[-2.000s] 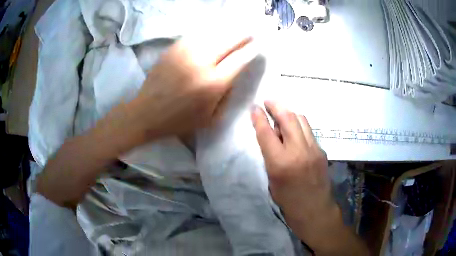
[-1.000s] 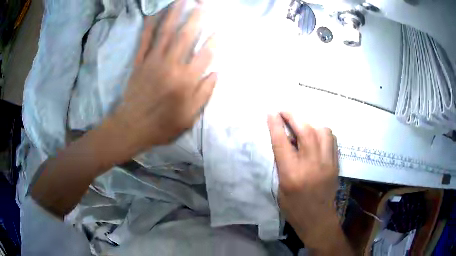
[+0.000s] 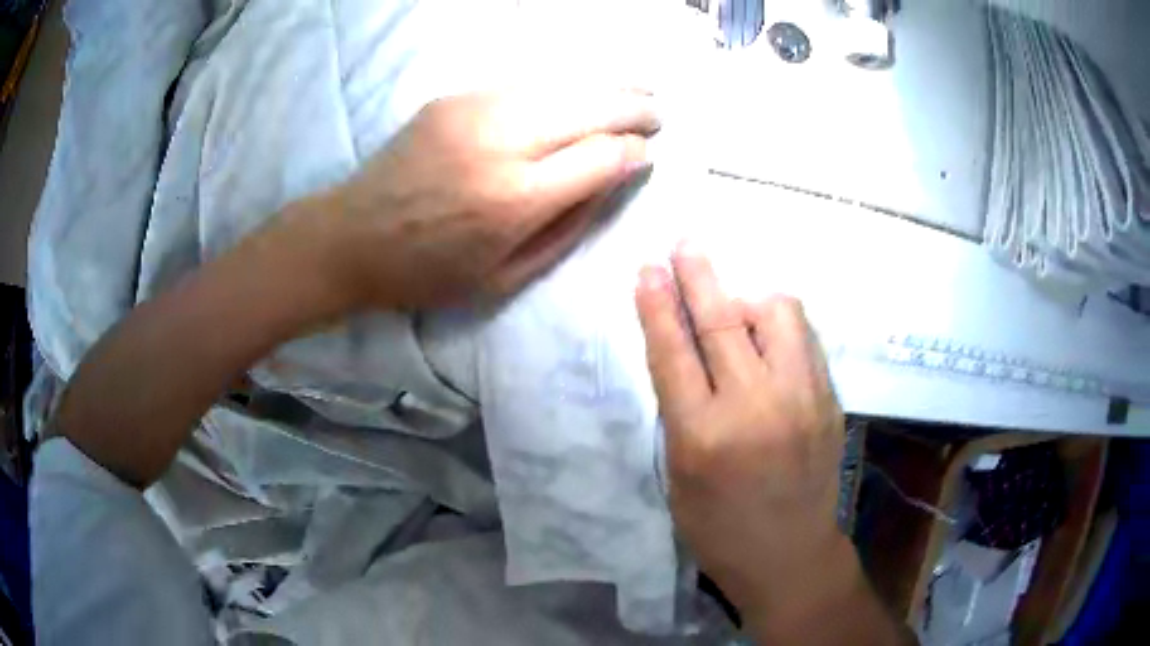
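Note:
A pale flat band (image 3: pixel 555 467) hangs over the table's front edge between my hands. My left hand (image 3: pixel 505 189) lies over its upper part with thumb and fingers close together; glare hides whether cloth is pinched. My right hand (image 3: pixel 744 379) rests palm down at the band's right edge, fingers extended; whether it grips the edge cannot be told. The pale garment (image 3: pixel 265 139) lies crumpled at the left and falls toward my lap. The machine's metal parts (image 3: pixel 789 42) show at the top, with the needle area lost in glare.
A fanned stack of folded pale pieces (image 3: pixel 1059 152) stands at the right on the white table (image 3: pixel 921 284). A printed ruler (image 3: pixel 996 366) runs along the front edge, with a small dark square (image 3: pixel 1117 410) on it. An orange-tan basket (image 3: pixel 940 543) holding items is below right.
My left hand has come down and right from the upper cloth, its spread fingers now together. My right hand has shifted slightly left. The machine and stack appear higher and farther left in view.

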